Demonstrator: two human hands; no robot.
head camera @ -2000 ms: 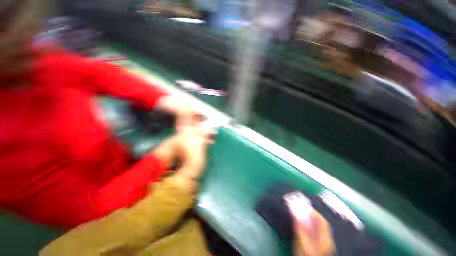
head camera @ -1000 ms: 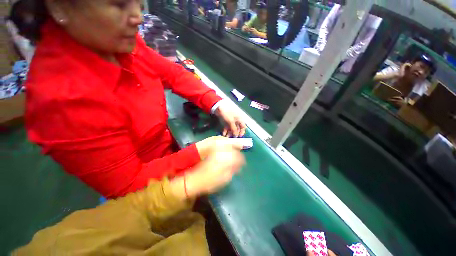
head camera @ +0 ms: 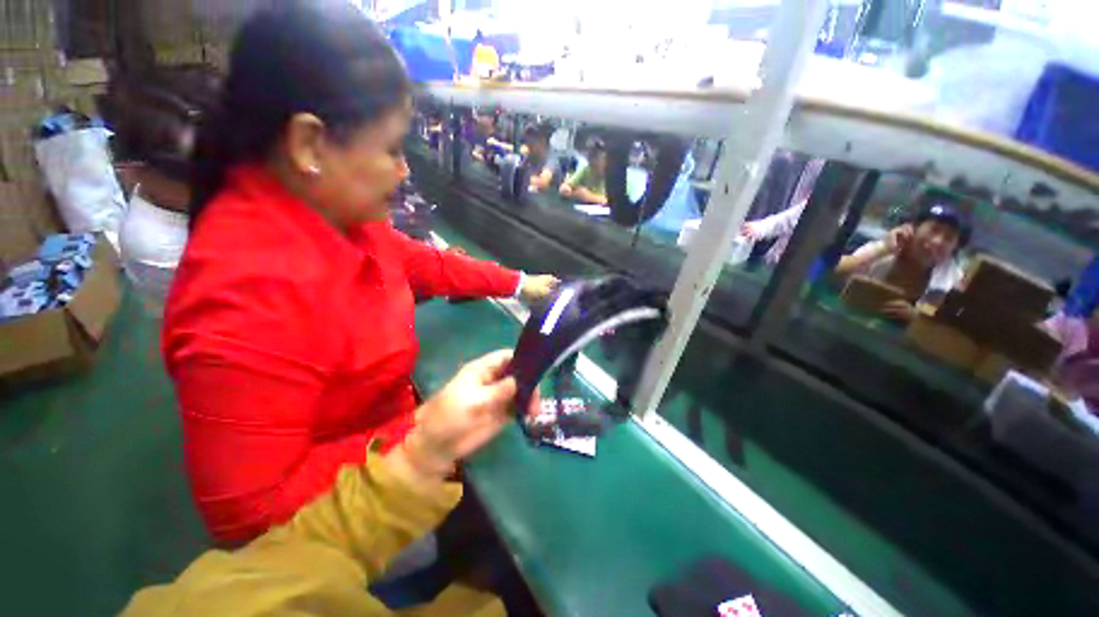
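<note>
My left hand (head camera: 464,404), in a mustard sleeve, is raised at the centre and grips the near edge of a glossy black curved band (head camera: 579,316), which looks like a headband. The band has a white stripe and is held above the bench. Below it, a white and pink printed card (head camera: 576,444) lies on the green bench, partly hidden by the band. Black pieces (head camera: 687,587) lie at the bottom edge with a pink-patterned card (head camera: 739,606) on them. My right hand is not in view.
A person in red (head camera: 289,350) sits close at left, one hand (head camera: 539,286) beyond the band. A pale rail (head camera: 747,518) and upright post (head camera: 729,217) edge the bench. Cartons (head camera: 994,301) and people are across the line. An open carton (head camera: 60,331) stands far left.
My left hand has gone from beside the neighbour's hands to gripping the raised black band. The view has tilted up, and the black pieces sit lower at the bottom edge.
</note>
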